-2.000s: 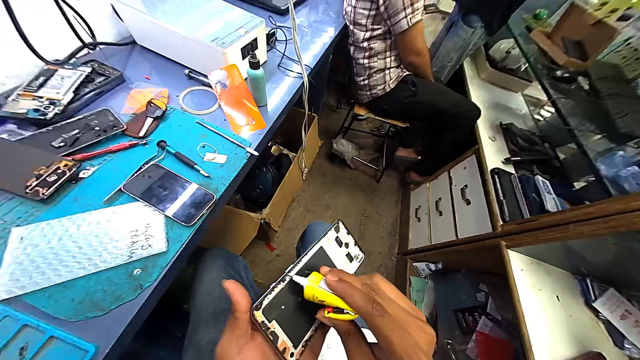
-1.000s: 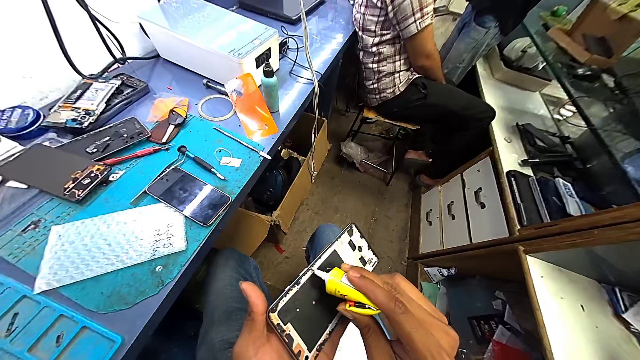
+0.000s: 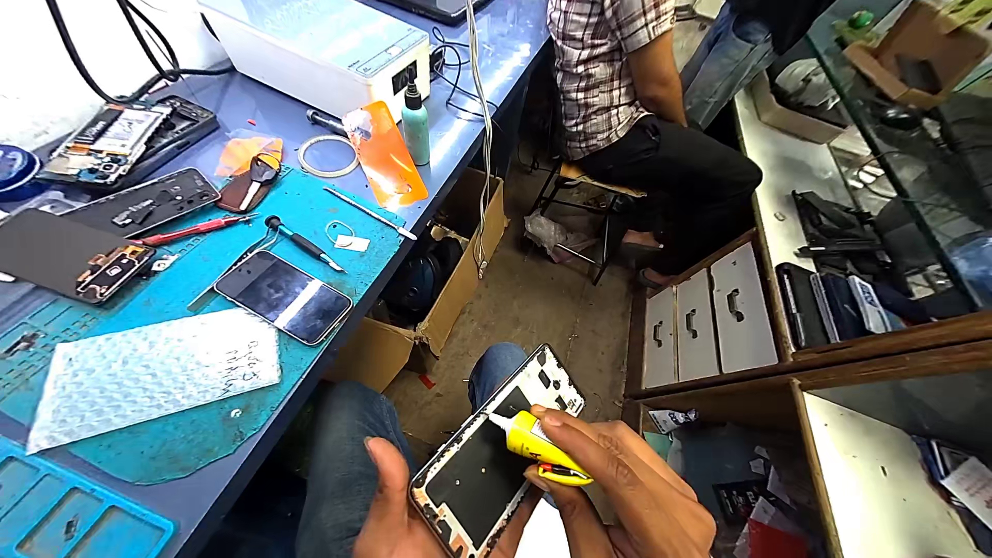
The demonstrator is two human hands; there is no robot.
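Observation:
A smartphone frame (image 3: 473, 473) with a dark middle and pale, worn edges lies tilted in my left hand (image 3: 399, 508), whose thumb stands up beside its left edge. My right hand (image 3: 628, 480) grips a yellow glue tube (image 3: 535, 442) with a white nozzle. The nozzle tip is at the frame's left long edge, about midway along; whether it touches cannot be told. On the teal work mat (image 3: 155, 442) lie a phone with a glossy screen (image 3: 285, 297), a screwdriver (image 3: 304, 242), red tweezers (image 3: 198, 231) and a bubble-wrap pouch (image 3: 155, 376) bearing handwriting.
A blue parts tray (image 3: 77, 504) fills the bench's near left corner. Opened phones (image 3: 128, 143), a white machine (image 3: 318, 54) and a green bottle (image 3: 415, 128) stand farther back. A cardboard box (image 3: 457, 287) is under the bench edge. A seated person (image 3: 620, 101) is ahead, beside white drawers (image 3: 736, 306).
The nozzle has moved up along the left edge of the phone frame, away from its lower end. Both hands keep their holds. The view has shifted somewhat.

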